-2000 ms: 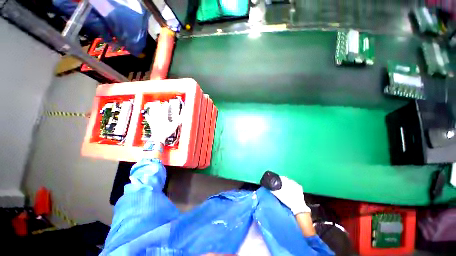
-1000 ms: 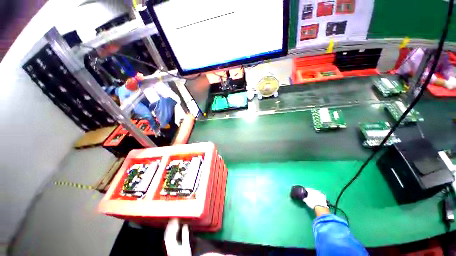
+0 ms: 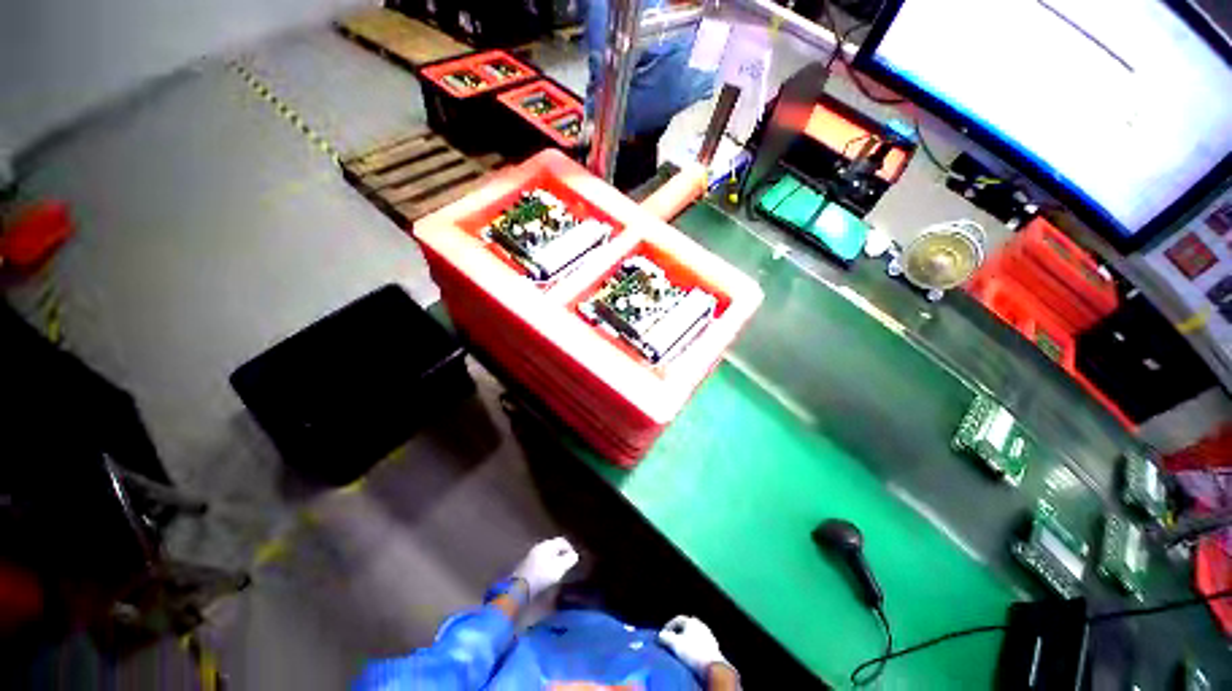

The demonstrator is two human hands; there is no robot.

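A stack of red foam trays (image 3: 541, 338) stands on the left end of the green-matted bench. Its top tray has two pockets, with a circuit board (image 3: 546, 238) in one and another circuit board (image 3: 649, 313) in the other. My left hand (image 3: 546, 564), in a white glove, is in front of my body, away from the stack, with fingers curled and nothing seen in it. My right hand (image 3: 693, 640), gloved, is at the bench's front edge; its fingers are not clear. The black barcode scanner (image 3: 840, 539) lies on the green mat, away from both hands.
A black bin (image 3: 354, 382) stands on the floor left of the bench. A wooden pallet (image 3: 412, 176) and bins with red trays (image 3: 473, 76) are behind. Circuit boards (image 3: 993, 439) lie on the conveyor (image 3: 865, 392). A fan (image 3: 942, 259) and monitor (image 3: 1067, 101) are beyond. A person in blue (image 3: 662, 84) stands behind.
The view has turned left. My right hand has let go of the scanner, which now lies on the mat. My left hand has come away from the tray stack. Both hands are near my body.
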